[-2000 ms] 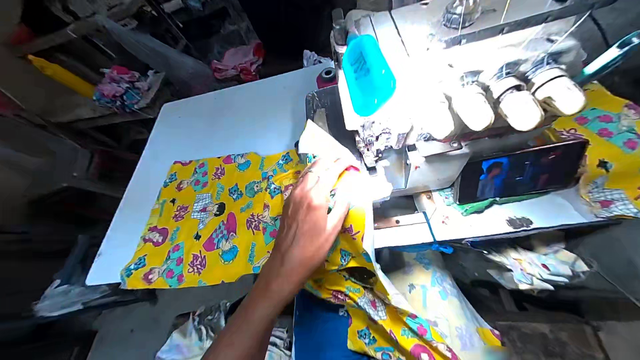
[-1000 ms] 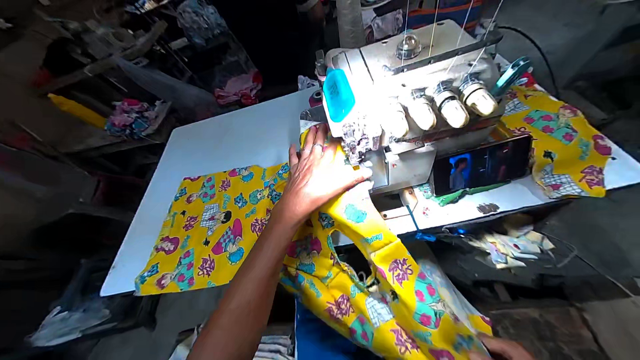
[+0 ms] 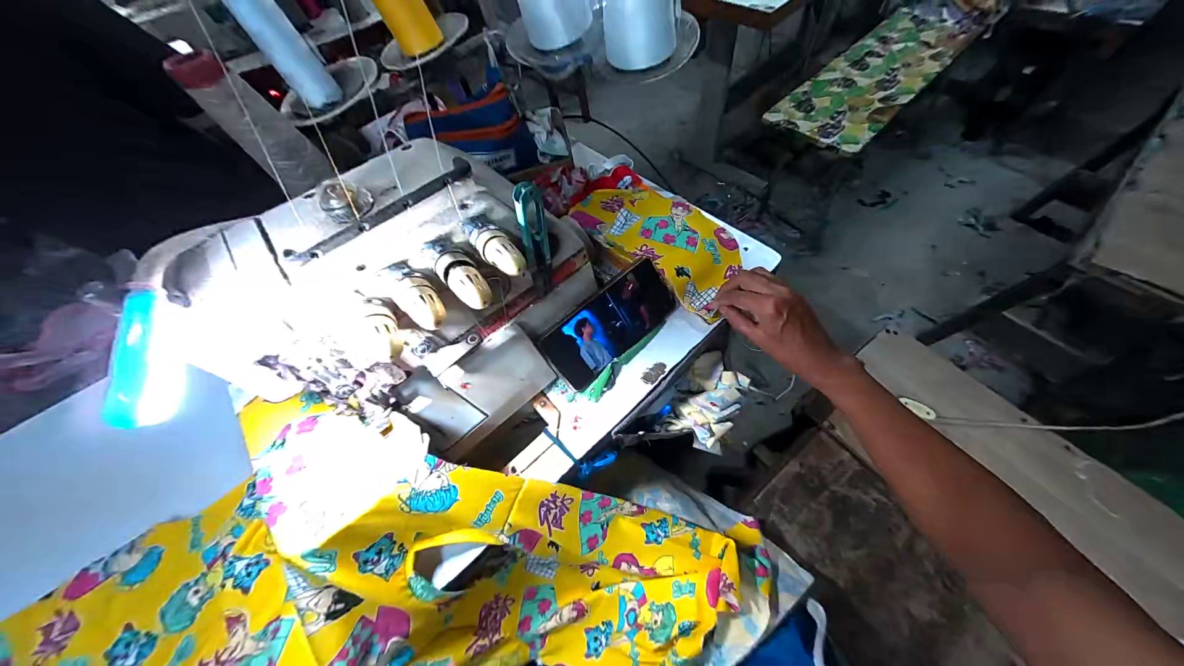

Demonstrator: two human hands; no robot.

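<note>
My right hand (image 3: 766, 310) reaches across to the right end of the sewing table, its fingertips pinching the near edge of a yellow printed fabric piece (image 3: 661, 236). My left hand is outside the picture. A serger sewing machine (image 3: 370, 268), brightly lit, stands to the left. Another yellow printed fabric (image 3: 546, 555), joined in parts and with an oval opening, runs from the needle area across the front of the table and over its edge. A phone (image 3: 608, 324) with a lit screen leans against the machine, between it and my right hand.
Thread cones (image 3: 638, 32) stand behind the machine. A teal-handled thread snipper (image 3: 532, 217) is upright at its right end. Fabric scraps (image 3: 708, 402) hang below the table edge. A wooden bench (image 3: 999, 462) is at the right, and camouflage-print cloth (image 3: 879, 79) lies further back.
The view has swung far to the right. The hand that lay on the fabric by the needle is out of view, and my right hand has come to the fabric piece at the table's right end.
</note>
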